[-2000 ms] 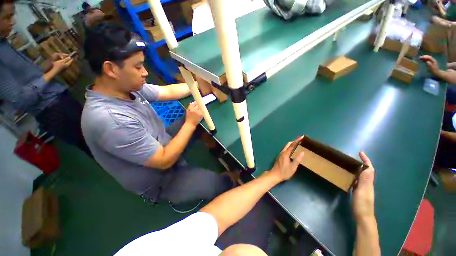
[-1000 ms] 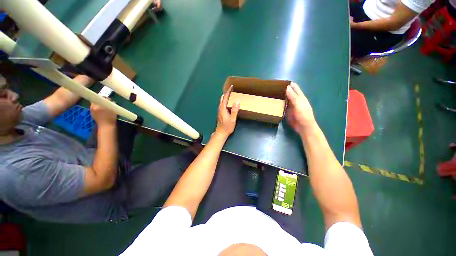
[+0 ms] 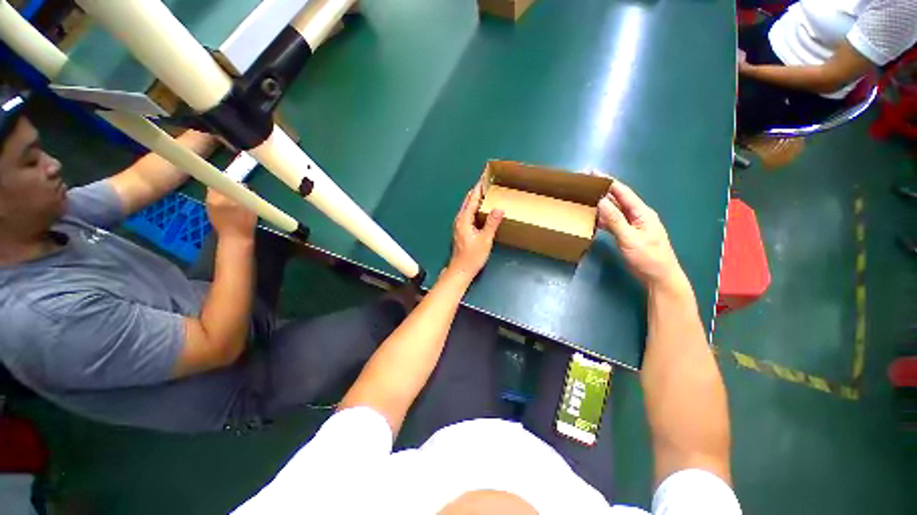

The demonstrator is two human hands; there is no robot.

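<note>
An open brown cardboard box (image 3: 541,233) stands near the front edge of the green workbench (image 3: 503,91), its inside showing and its far wall upright. My left hand (image 3: 473,237) grips the box's left end, the thumb over the near corner. My right hand (image 3: 637,233) holds the box's right end with fingers and thumb at the top corner; some fingertips are hidden behind the wall. A smartphone (image 3: 584,398) with a green and white screen lies on my thigh below the bench edge.
Cream uprights (image 3: 332,209) with a black joint (image 3: 263,91) cross the left side. A person in grey (image 3: 101,302) sits at left, holding a white slab, beside a blue crate (image 3: 173,227). Another brown box (image 3: 506,8) is at the top. A red stool (image 3: 742,256) stands right.
The view has swung down and round to the box. My right hand has shifted from lying flat along the box's right end to pinching its top corner. My left hand still holds the left end.
</note>
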